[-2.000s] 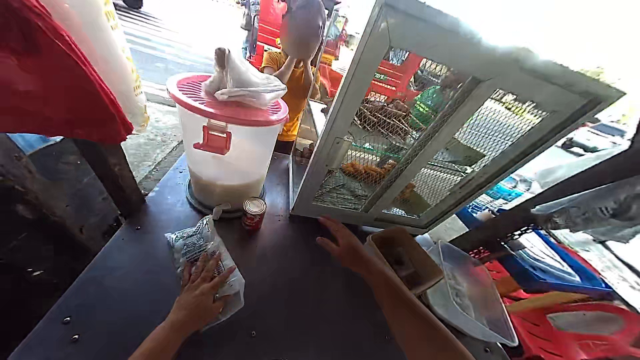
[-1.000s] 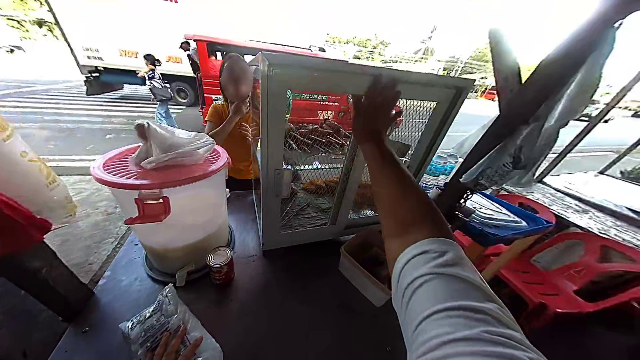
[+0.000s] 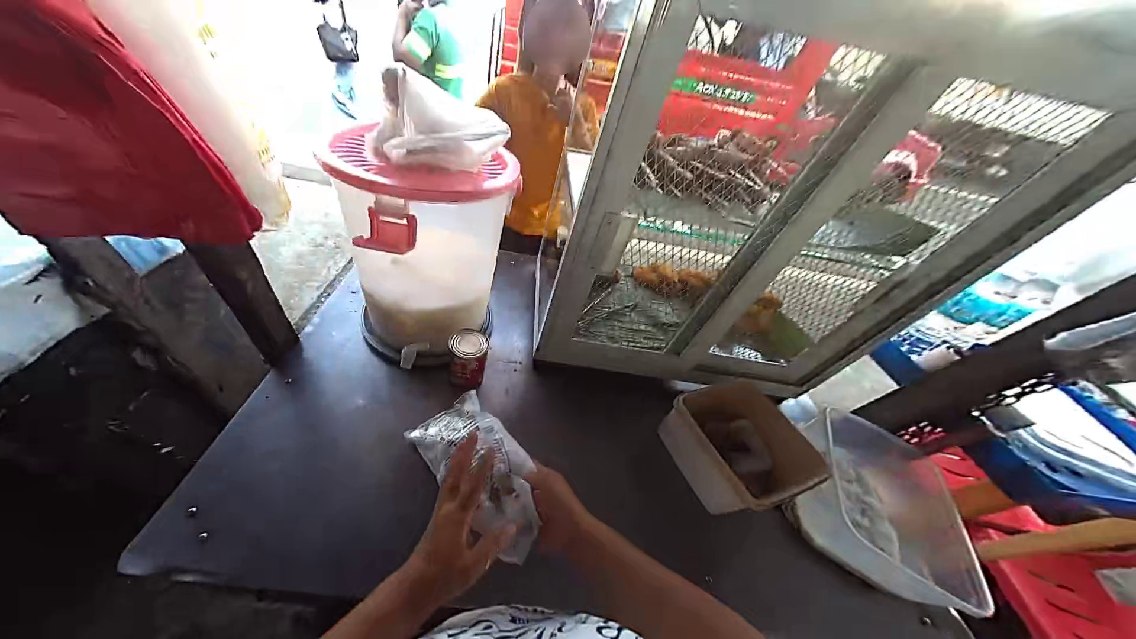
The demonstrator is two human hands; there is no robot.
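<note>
A clear plastic bag with printing (image 3: 484, 461) lies on the dark tabletop (image 3: 346, 488), its contents hard to make out. My left hand (image 3: 457, 524) rests on the bag's left side with its fingers spread. At the bag's right side my right hand (image 3: 555, 510) has its fingers curled against the plastic, partly hidden by it. Just beyond the bag stands a small red tin can (image 3: 468, 359), in front of a clear bucket (image 3: 426, 257) with a pink lid and pale contents. A crumpled plastic bag (image 3: 444, 124) sits on that lid.
A glass-and-mesh display case (image 3: 603, 311) holding food stands at the back right. In front of it are an open rectangular container (image 3: 701, 461) and a clear plastic tray (image 3: 923, 532). A person in orange (image 3: 524, 133) stands behind the table. Red cloth (image 3: 115, 142) hangs at left.
My right hand, raised at the display case's top one second ago, is now down at the bag's right side. My left hand remains on the bag. The view has swung.
</note>
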